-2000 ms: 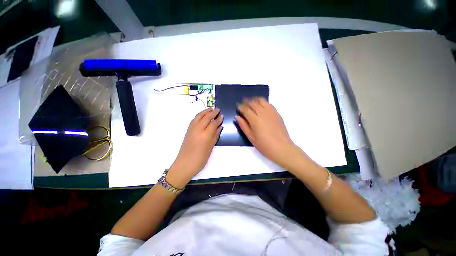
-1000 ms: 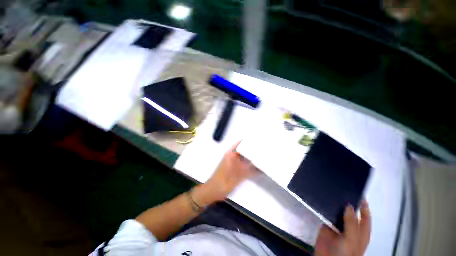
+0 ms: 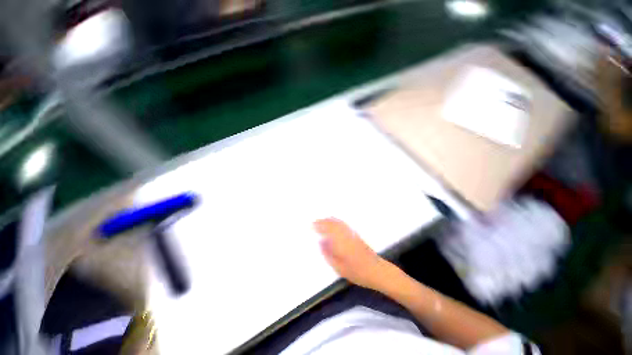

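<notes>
The frame is blurred. My right hand (image 3: 344, 251) is over the large white work sheet (image 3: 277, 173), near its front edge. No object shows in it, and its fingers are too blurred to tell how they are set. My left hand is not in view. A thin white panel (image 3: 485, 107) lies tilted on the beige cardboard (image 3: 443, 149) at the right, with small dark marks near its upper right side. The black sheet and circuit board worked on before do not show clearly.
The blue roller (image 3: 149, 215) lies at the left, its black handle towards me. The stack of black sheets (image 3: 86, 305) and the gold scissors handles (image 3: 141, 333) are at the lower left. White waste liners (image 3: 516, 246) are heaped beyond the right table edge.
The view has swung right. The panel with the black sheet has left my hands and the work sheet; a white panel now shows on the cardboard. My left hand has gone out of view.
</notes>
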